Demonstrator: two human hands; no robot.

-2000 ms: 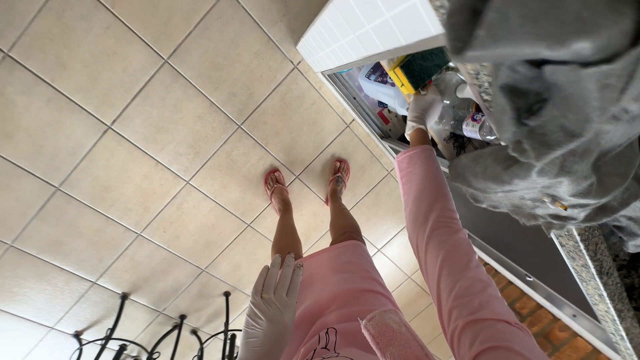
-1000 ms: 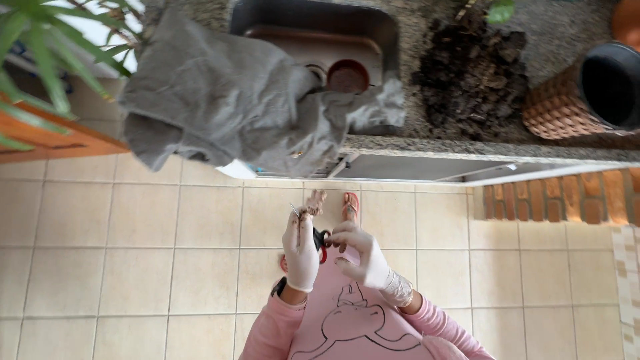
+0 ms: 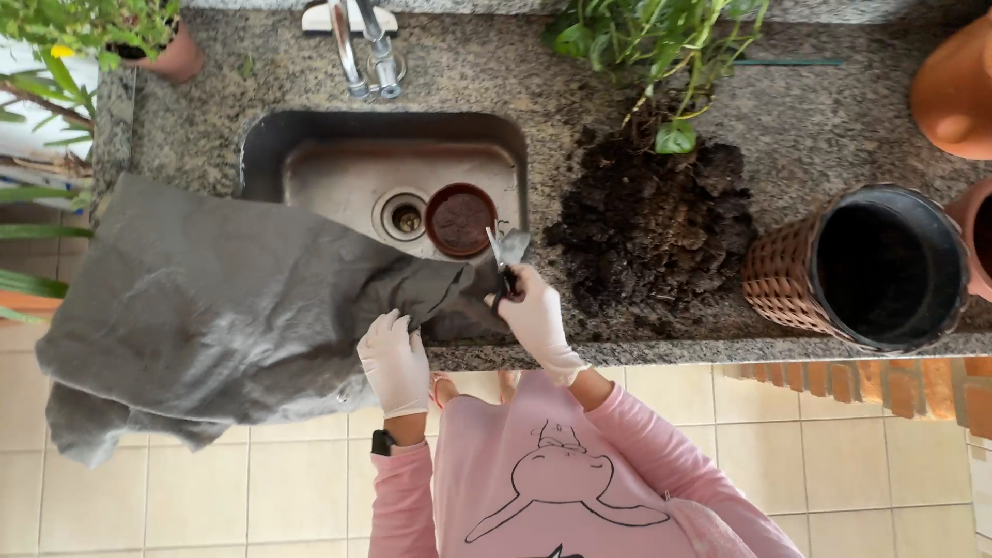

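My left hand (image 3: 394, 363), in a white glove, grips the near edge of a grey cloth (image 3: 225, 302) that drapes over the sink's left part and the counter edge. My right hand (image 3: 536, 318), gloved too, holds scissors (image 3: 502, 267) with dark handles, their blades pointing away from me beside the cloth's right end. In the metal sink (image 3: 333, 167) a round reddish-brown dish (image 3: 460, 220) sits beside the drain. Right of the sink lies a heap of dark soil and roots (image 3: 659, 225), with a leafy green plant (image 3: 674, 46) at its far side.
A woven planter with a black liner (image 3: 887, 267) lies tilted at right, near terracotta pots (image 3: 957, 89). A faucet (image 3: 364, 54) rises behind the sink. A potted plant (image 3: 167, 50) stands at back left. The granite counter's front edge (image 3: 697, 353) runs before me.
Both hands have moved from in front of my body to the counter, the left onto the cloth, the right with the scissors. The view has shifted to show the whole sink.
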